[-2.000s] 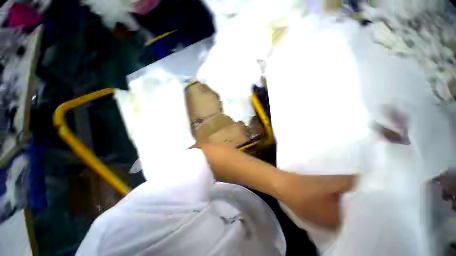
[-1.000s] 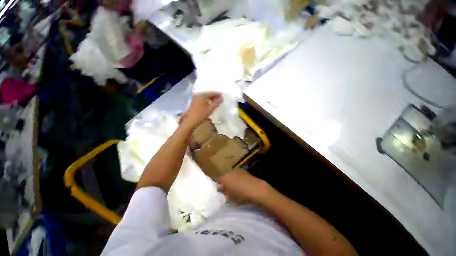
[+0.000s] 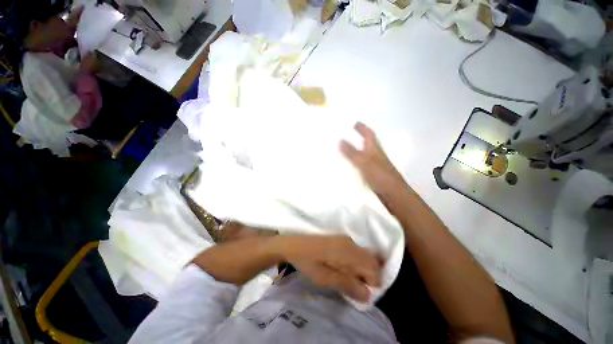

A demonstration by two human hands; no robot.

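A large white cloth piece lies bunched from the table's left edge towards my lap, partly washed out by glare. My left hand reaches across my front and grips the near lower corner of this cloth; its fingertips are partly hidden. My right hand is over the white table by the cloth's right side, thumb and fingers apart, holding nothing that I can see.
The sewing machine stands at the right, its bed plate lit. Small white pieces lie along the table's back. More white cloth hangs at the left above a yellow bar. A person sits at another machine, upper left.
The view has swung right towards the machine. The large white cloth now spreads over the table's left edge and in front of me. My left hand has moved from the far pile to the cloth's near corner.
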